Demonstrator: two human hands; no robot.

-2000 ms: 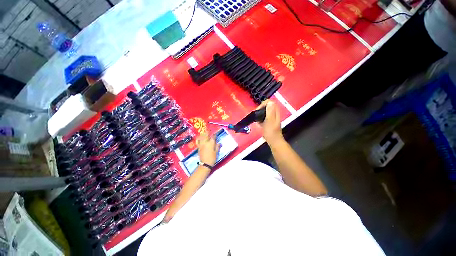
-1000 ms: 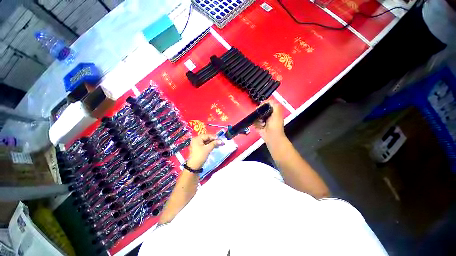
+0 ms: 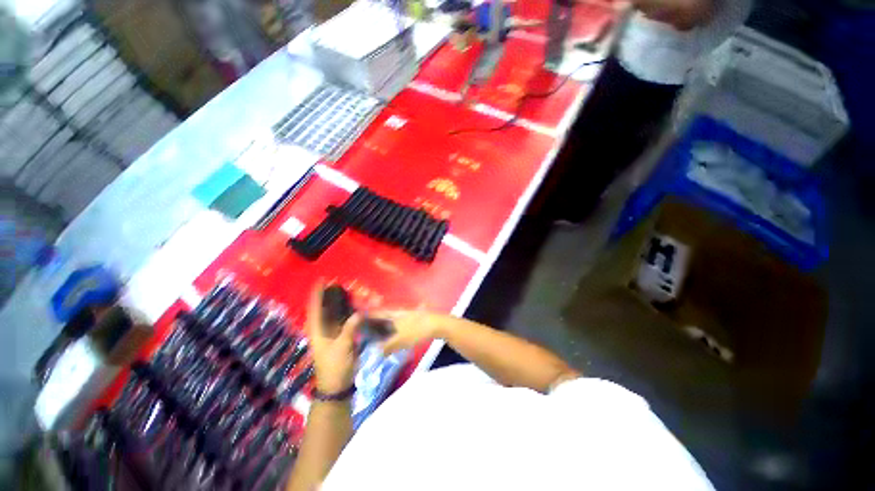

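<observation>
My left hand [image 3: 332, 347] is raised over the table edge with a short dark part [image 3: 336, 305] between thumb and fingers; the view is blurred. My right hand [image 3: 411, 329] is close beside it, its fingers on another dark piece or end [image 3: 377, 328]; whether the two are one black housing I cannot tell. A blue-white packet [image 3: 377, 376] lies under the hands at the table edge. Loose black housings [image 3: 398, 225] lie side by side on the red cover, two of them set off at the left end. Bagged units [image 3: 211, 384] lie in dense columns at the left.
A teal box [image 3: 229, 191] and a perforated tray [image 3: 324, 118] stand beyond the housings. A blue parts bin [image 3: 84, 292] and small boxes [image 3: 120, 335] are at far left. Another person [image 3: 662, 43] is at the far end. A blue crate [image 3: 753, 192] and cardboard box [image 3: 768, 316] are on the floor.
The view has swung up and to the right, showing the other person and crate. My hands are closer together, and the long black housing no longer shows stretched between them.
</observation>
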